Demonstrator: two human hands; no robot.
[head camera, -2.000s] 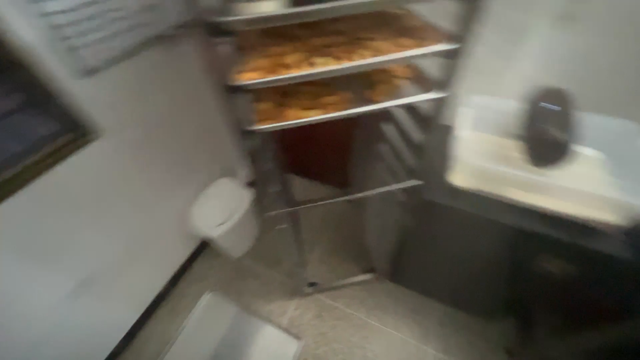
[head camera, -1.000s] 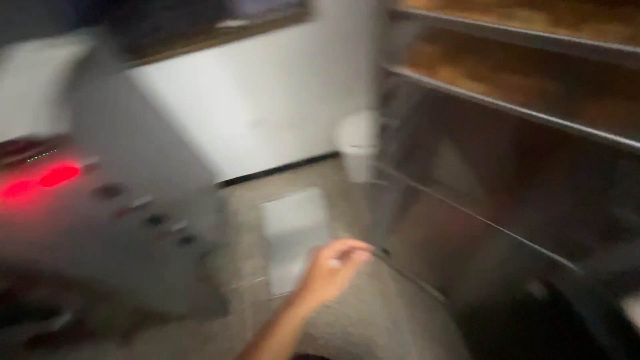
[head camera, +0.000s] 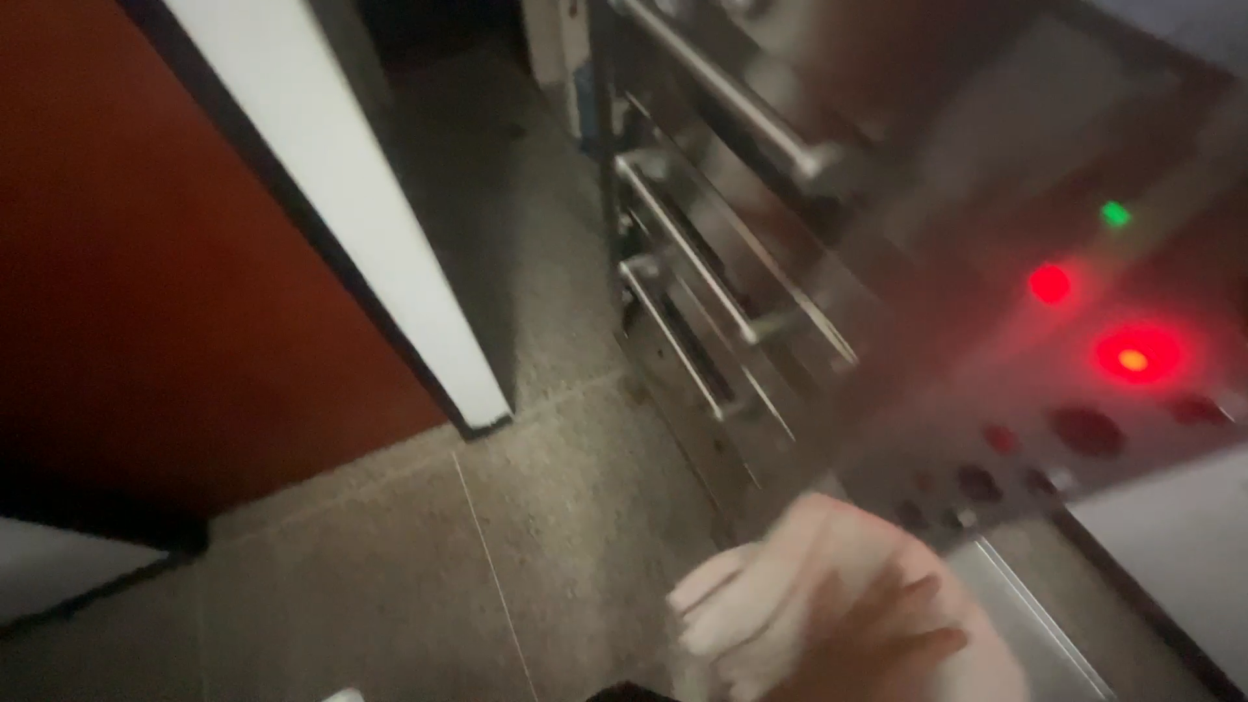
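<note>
At the lower right, my right hand (head camera: 829, 604) is blurred, with its fingers bent toward the left. Pale and darker brown areas overlap there, and whether it holds anything cannot be told. Just above it rises the stainless steel front of what looks like a deck oven, with long metal bar handles (head camera: 687, 249) on its doors. The control panel (head camera: 1033, 409) has glowing red lights, a small green light and dark knobs. My left hand is not in view.
A red-brown panel (head camera: 214, 292) with a white edge post (head camera: 341, 214) stands at the left. Tiled floor (head camera: 556, 507) runs between it and the oven. A pale flat surface (head camera: 1033, 604) lies below the control panel. A small pale thing (head camera: 343, 695) shows at the bottom edge.
The view has swung far to the left, from the rack with loaded trays to the oven front. A hand reached near the rack one second ago; the rack is now out of view.
</note>
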